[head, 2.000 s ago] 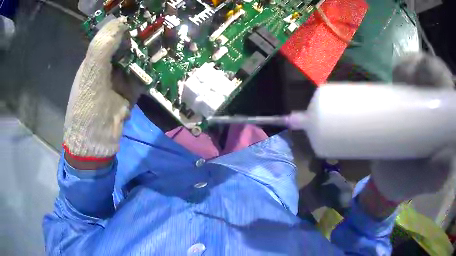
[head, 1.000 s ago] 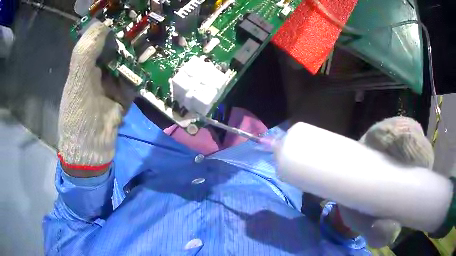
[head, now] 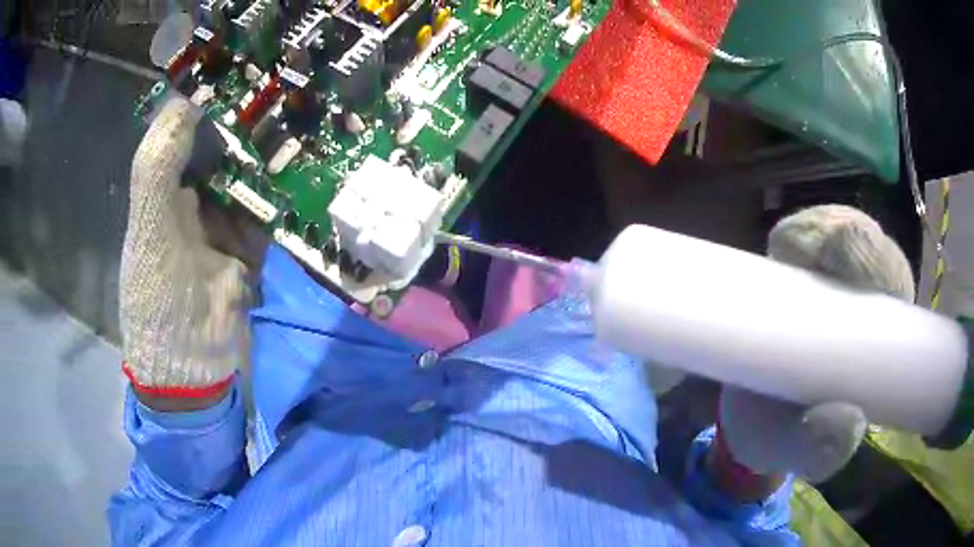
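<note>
A green circuit board (head: 320, 182) crowded with parts is held tilted in front of my smock. My left hand (head: 176, 246), in an off-white knit glove with a red cuff edge, grips its left edge. My right hand (head: 833, 267), gloved, is wrapped around a thick white dispensing cartridge (head: 774, 331); the cartridge hides part of the hand. Its thin metal needle (head: 497, 250) with a pinkish-purple hub points left. The needle tip is at the right side of the white connector block (head: 387, 222) near the board's lower corner. I cannot tell if it touches.
A red pad (head: 641, 80) lies beyond the board's right edge, over a green mat (head: 828, 102). Black relays (head: 504, 80) stand near that edge. A thin clear line runs down at the right. Yellow-green material (head: 918, 470) shows at lower right.
The board and my left hand have shifted left and a little down. The cartridge first tilted and swung left, then rose slightly. The needle tip has moved from the board's lower corner up to the connector block's right side.
</note>
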